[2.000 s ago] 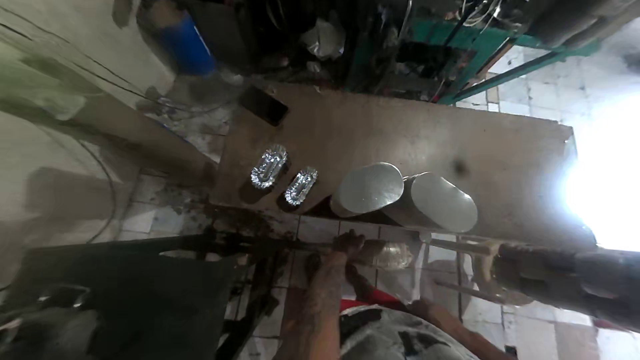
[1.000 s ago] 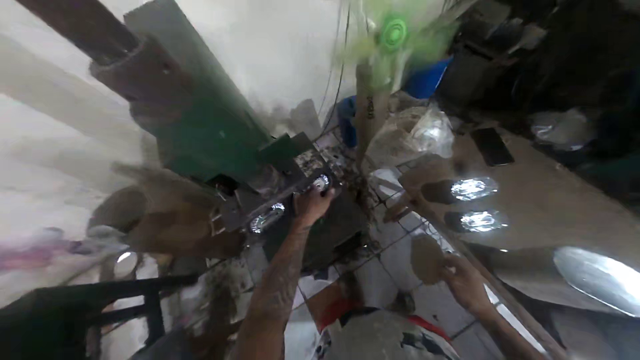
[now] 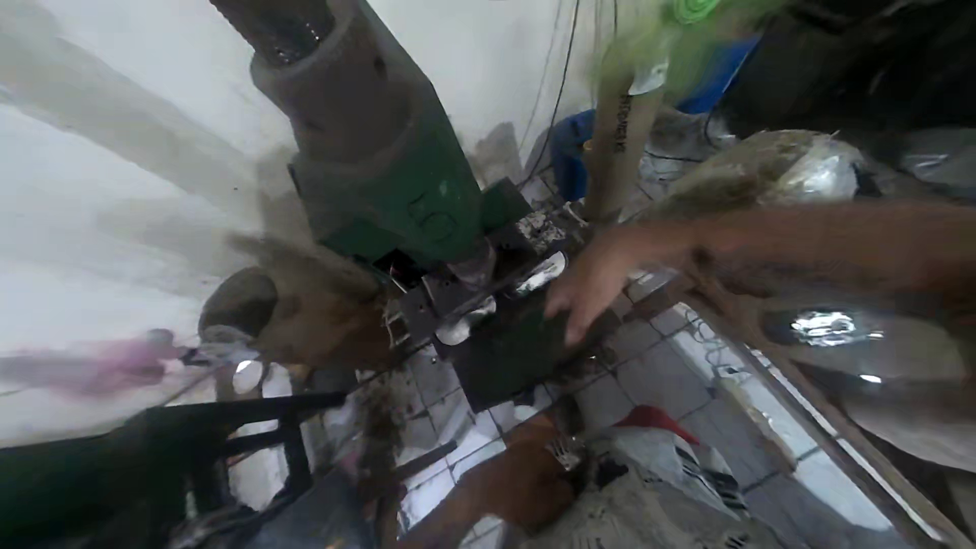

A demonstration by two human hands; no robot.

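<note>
A green press-like machine (image 3: 450, 206) stands against the wall. At its dark metal base lie two shiny metal pieces, one oval piece (image 3: 543, 273) near my right hand and another piece (image 3: 465, 324) further left. My right hand (image 3: 591, 286), blurred, reaches in from the right above the base's front plate, fingers apart and nothing seen in them. My left hand (image 3: 534, 480) is low in front of my lap; small shiny bits show by its fingers, but I cannot tell whether it holds them. A crinkled shiny oval piece (image 3: 827, 328) lies on the brown table at right, below my right forearm.
A green-and-black frame (image 3: 290, 427) stands at lower left. A brown sack-like container (image 3: 305, 320) is left of the machine. Behind are a cardboard tube (image 3: 616, 145), a blue container (image 3: 568, 152) and a plastic bag (image 3: 808, 171). A blurred green fan (image 3: 690, 11) is at the top.
My left hand has withdrawn from the machine's base to my lap. My right hand has moved from beside the table, near a round disc, across to the base. The view turned from table to machine.
</note>
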